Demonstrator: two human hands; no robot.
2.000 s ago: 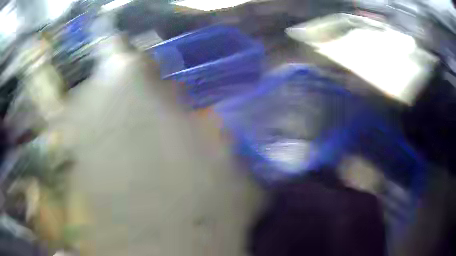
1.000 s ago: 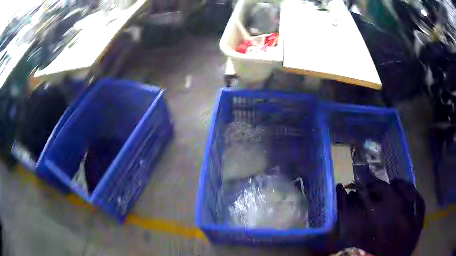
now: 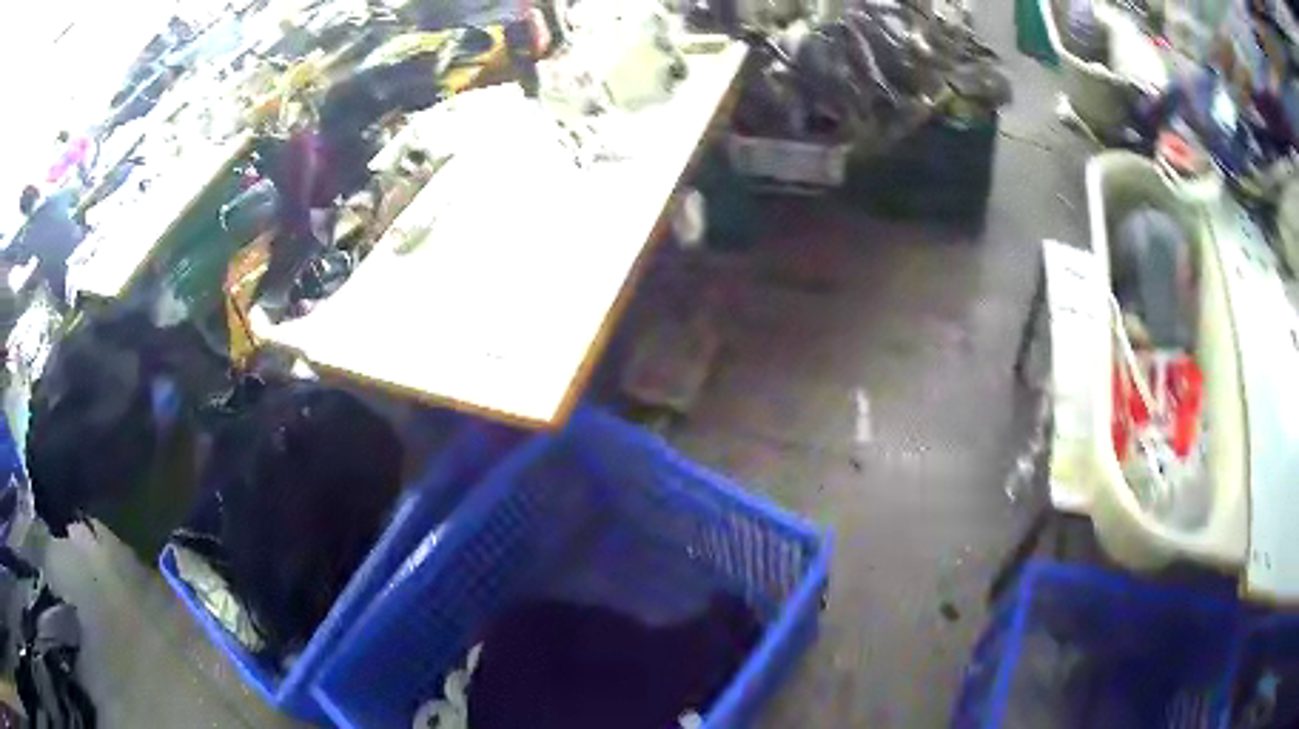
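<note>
No hand shows clearly. A blue slatted crate [image 3: 812, 570] stands on the floor at the bottom centre, cut off by the lower edge. Dark cloth [image 3: 613, 662] shows in its lower part, with a small pale piece [image 3: 453, 695] at its left. A tiny pale spot at the lower edge beside the cloth is too small to name. A second blue crate [image 3: 214, 605] adjoins on the left, with black cloth [image 3: 306, 499] heaped over it.
A white-topped table [image 3: 484, 285] with an orange edge stands behind the crates. Another blue crate [image 3: 1125, 584] is at lower right, below a cream trough [image 3: 1222, 427] holding red and white pieces. A grey aisle [image 3: 883, 370] runs between. Dark green containers [image 3: 926, 178] bear piled cloth at the back.
The view has swung left. The left crate now lies at bottom centre, and the crates with plastic-wrapped contents have shifted to the lower right edge. The dark cloth formerly over the right crate is no longer there.
</note>
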